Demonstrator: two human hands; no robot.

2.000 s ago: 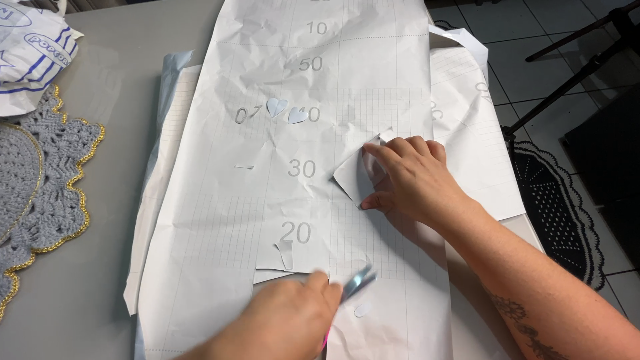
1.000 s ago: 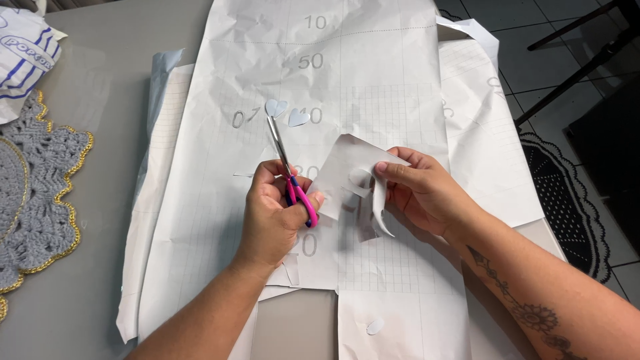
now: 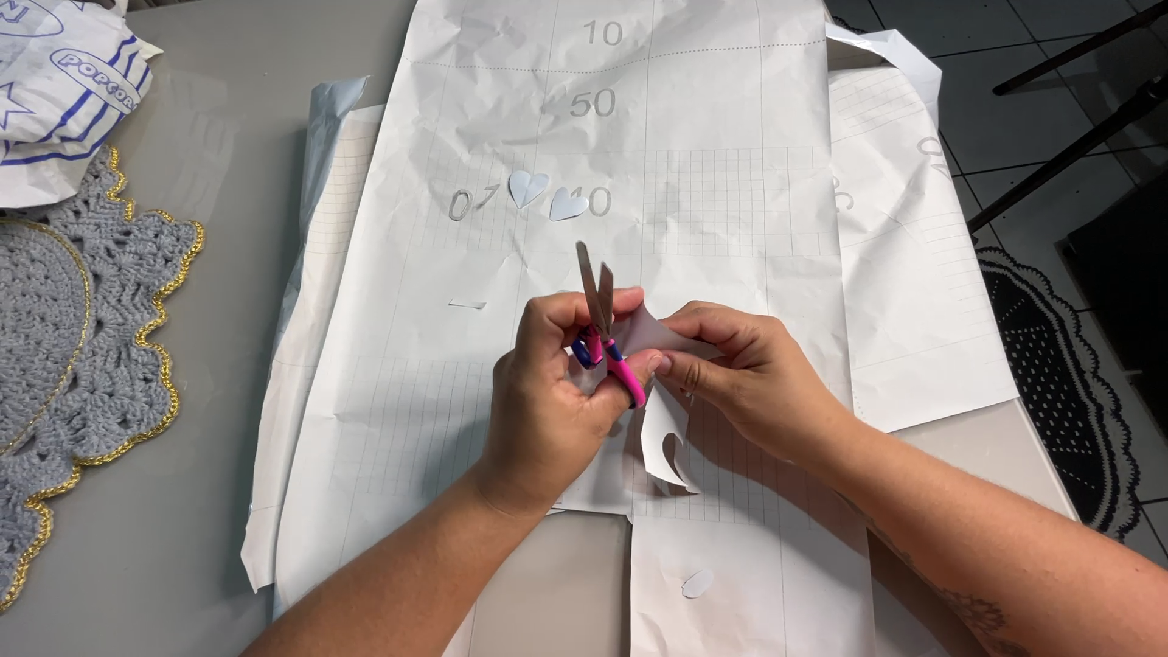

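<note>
My left hand point(image 3: 570, 374) holds pink and blue scissors point(image 3: 602, 319), blades pointing up and slightly apart, and its thumb and forefinger also pinch a piece of white paper point(image 3: 664, 443). The fingers of my right hand point(image 3: 739, 370) grip the same piece, which is bent and has a curved cut in its hanging strip. Beneath both hands lies a large printed paper sheet point(image 3: 712, 109) with numbers and grids. Two paper hearts point(image 3: 527, 189) and small cut-out shapes point(image 3: 461, 204) rest on it above my hands. A small oval scrap point(image 3: 697, 584) lies near the bottom.
At the left, a grey crocheted mat point(image 3: 128, 338) with gold edging lies on the grey table point(image 3: 228, 301), a printed popcorn bag point(image 3: 73, 100) over its top. More paper point(image 3: 922, 255) lies under the large sheet at the right. Past the table edge are a tiled floor and a black-and-white mat point(image 3: 1058, 365).
Two seconds ago my hands were apart, the left low by the sheet's cut edge. Now they are together at the small paper piece. The paper, spread wider one second ago, is folded between my fingers.
</note>
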